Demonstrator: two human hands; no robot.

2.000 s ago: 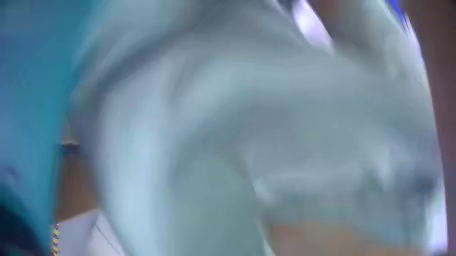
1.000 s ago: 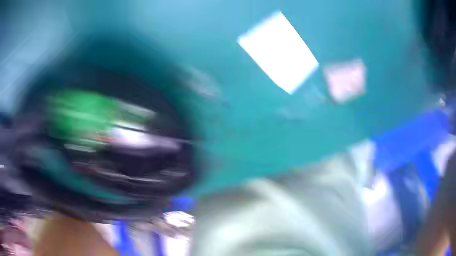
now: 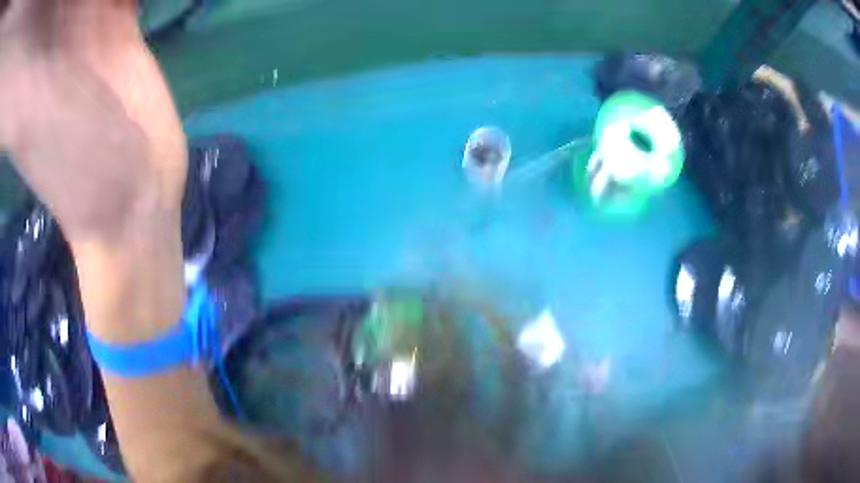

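Note:
My left hand (image 3: 90,132) is blurred at the upper left, a blue band on its wrist; its fingers are cut off or too blurred to read. A black headphone ear cup (image 3: 283,354) lies on the teal bench at the lower middle, with a green circuit board (image 3: 391,325) and a small whitish piece inside; its right part is lost in a brownish blur. A skin-toned blur at the lower right edge may be my right arm; no right hand shows.
A green-flanged solder spool (image 3: 634,151) stands at upper right, its strand running towards a small cup (image 3: 487,156). Black speaker plates are heaped left (image 3: 38,311) and right (image 3: 764,189). A white square (image 3: 540,340) lies on the bench (image 3: 368,189). A dark green belt (image 3: 377,42) runs behind.
The view has swung up from my lap and the bench's near edge to the bench and belt. The ear cup now appears lower and smaller, and my left hand shows at upper left.

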